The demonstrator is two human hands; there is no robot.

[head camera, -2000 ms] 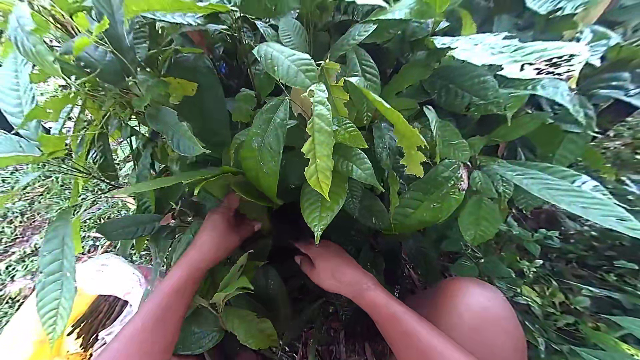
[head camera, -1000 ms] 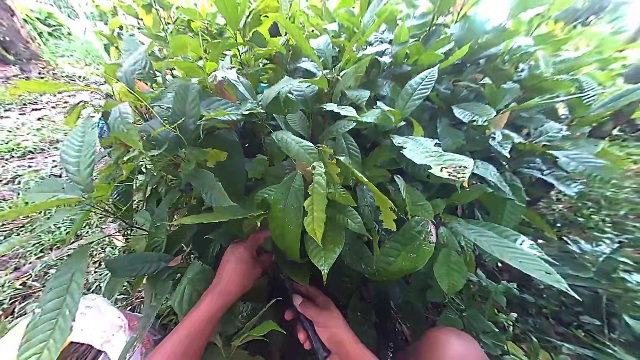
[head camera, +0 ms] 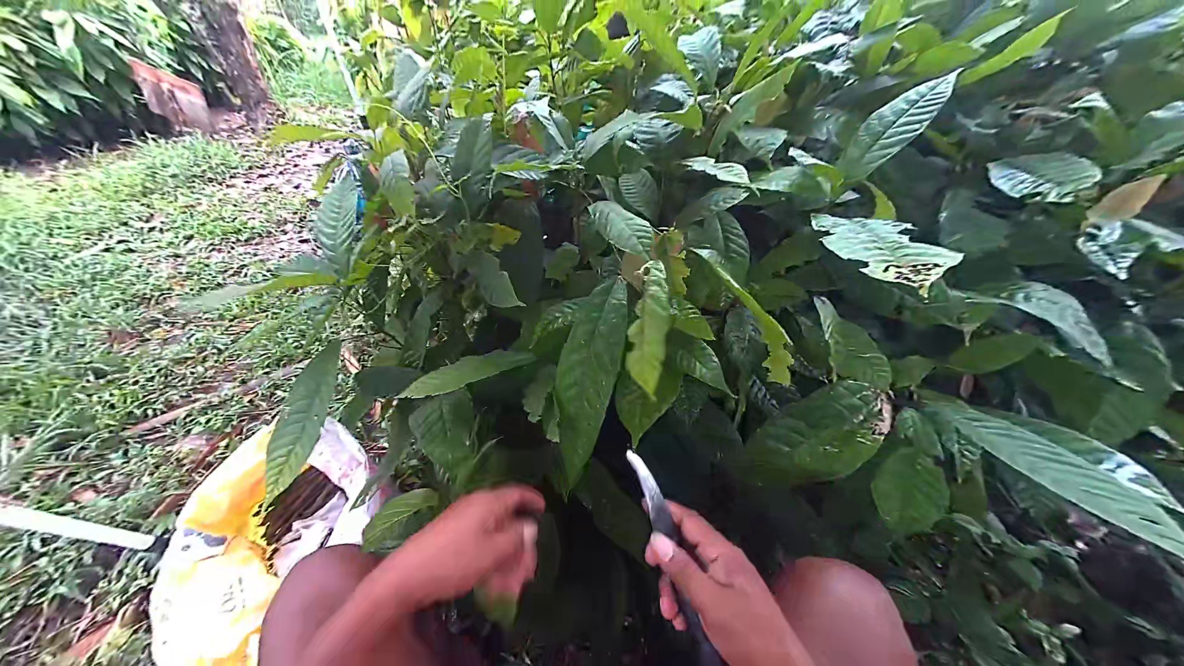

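Note:
My right hand [head camera: 708, 578] grips a slim dark tool with a pale pointed tip, apparently a knife [head camera: 652, 495], which points up toward the hanging leaves. My left hand [head camera: 486, 541] is motion-blurred, its fingers curled, left of the tool and apart from it; whether it holds anything cannot be told. A blurred green leaf [head camera: 499, 603] shows just below its fingers. Ahead of both hands stands a dense leafy plant with large ribbed leaves [head camera: 592, 370], some with ragged edges, among them a yellow-green leaf [head camera: 650, 333]. The lower stems are hidden in shadow.
A yellow and white woven sack [head camera: 208, 555] with brown sticks inside stands open at the lower left. A white rod [head camera: 74, 529] reaches toward it from the left edge. Grass [head camera: 139, 277] and fallen debris cover the ground there. A tree trunk [head camera: 231, 60] rises behind.
My left hand has come away from the stems, down toward me. The tool in my right hand now points up in full view. The view has shifted, showing more ground on the left.

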